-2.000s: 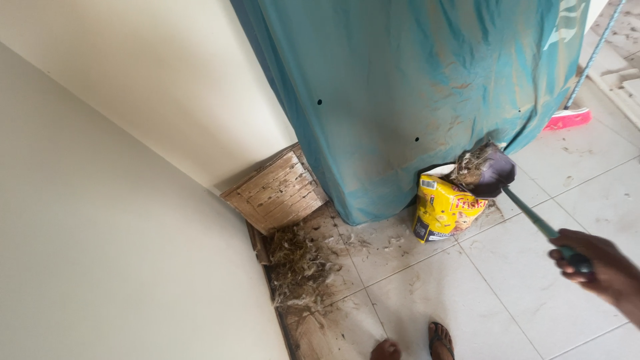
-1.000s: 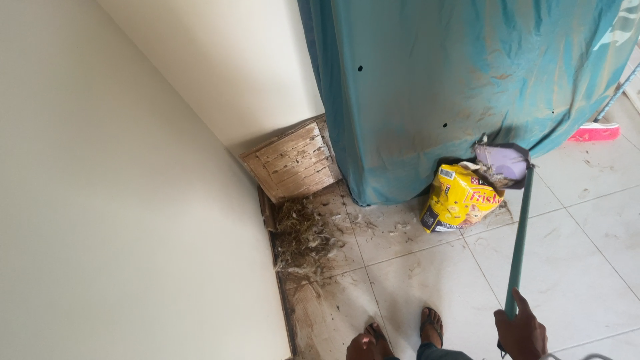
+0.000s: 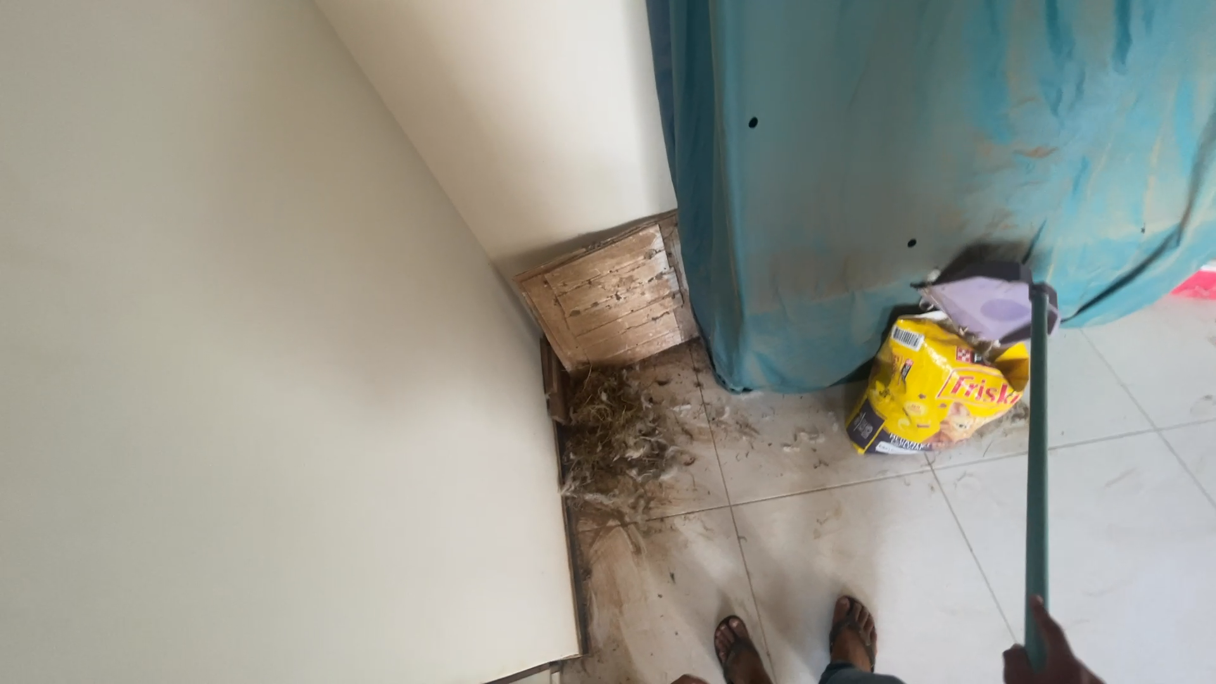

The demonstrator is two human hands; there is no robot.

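Observation:
At the bottom right, my right hand (image 3: 1048, 655) is closed around the long green handle (image 3: 1037, 475) of a dustpan. The dustpan's purple pan (image 3: 983, 306) is tilted over the mouth of a yellow cat food bag (image 3: 940, 389), its lower edge close to or touching the rim. A little debris clings near the pan's edge. A heap of dry grass-like debris and fluff (image 3: 617, 437) lies on the tiles by the wall. Just a sliver of skin shows at the bottom edge, perhaps my left hand (image 3: 689, 679); what it holds is hidden.
A stained teal cover (image 3: 855, 190) hangs to the floor behind the bag. Against the pale wall (image 3: 285, 332) leans a worn, flaking board (image 3: 617, 294). My sandalled feet (image 3: 853, 629) stand on the white tiles. Something pink (image 3: 1195, 285) lies at the right edge.
Debris that showed in the dustpan two seconds ago is mostly gone from it, and its purple inner face shows. The handle has swung from slanting to nearly upright in view, with my right hand lower.

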